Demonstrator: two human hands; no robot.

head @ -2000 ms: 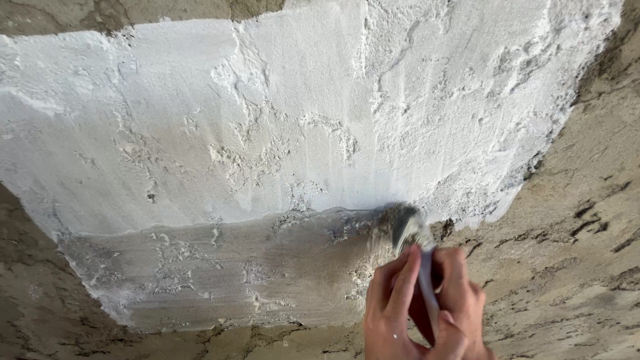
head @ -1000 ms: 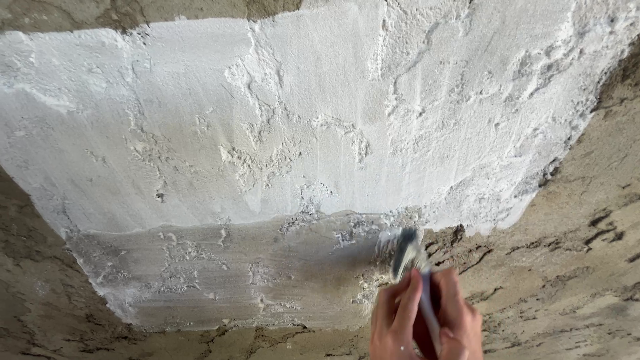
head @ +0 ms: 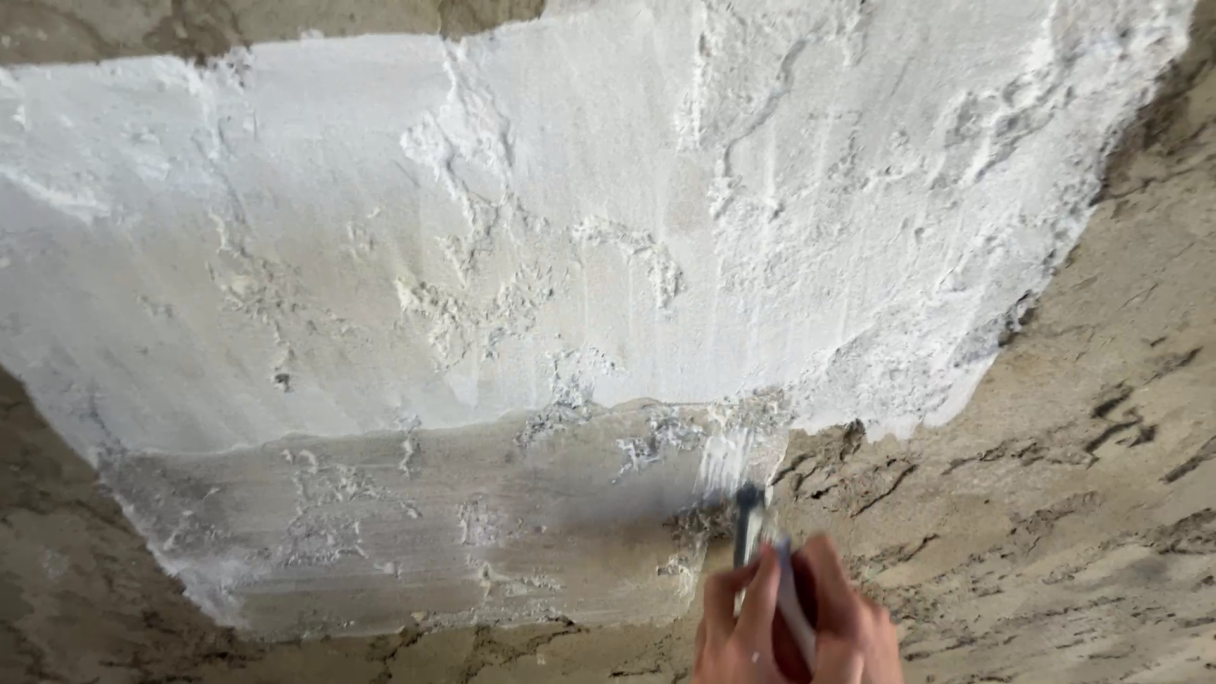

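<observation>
My right hand [head: 798, 627] comes in from the bottom edge, right of centre, its fingers closed around the pale handle of a paintbrush [head: 749, 522]. The bristles touch the rough surface near the right end of a thinly coated greyish band [head: 399, 532]. Just above the bristles lie short bright white strokes [head: 724, 461]. A large area of white paint [head: 589, 161] covers the uneven surface above the band, with raised, crusty ridges. My left hand is out of view.
Bare brown, cracked plaster or similar rough surface [head: 1045, 494] borders the painted area on the right. More of it runs along the top left, lower left and bottom. Dark cracks and rough lumps lie close to the brush.
The brush has moved down along the right end of the greyish band, away from the lower edge of the white area. Fresh white strokes now show above it.
</observation>
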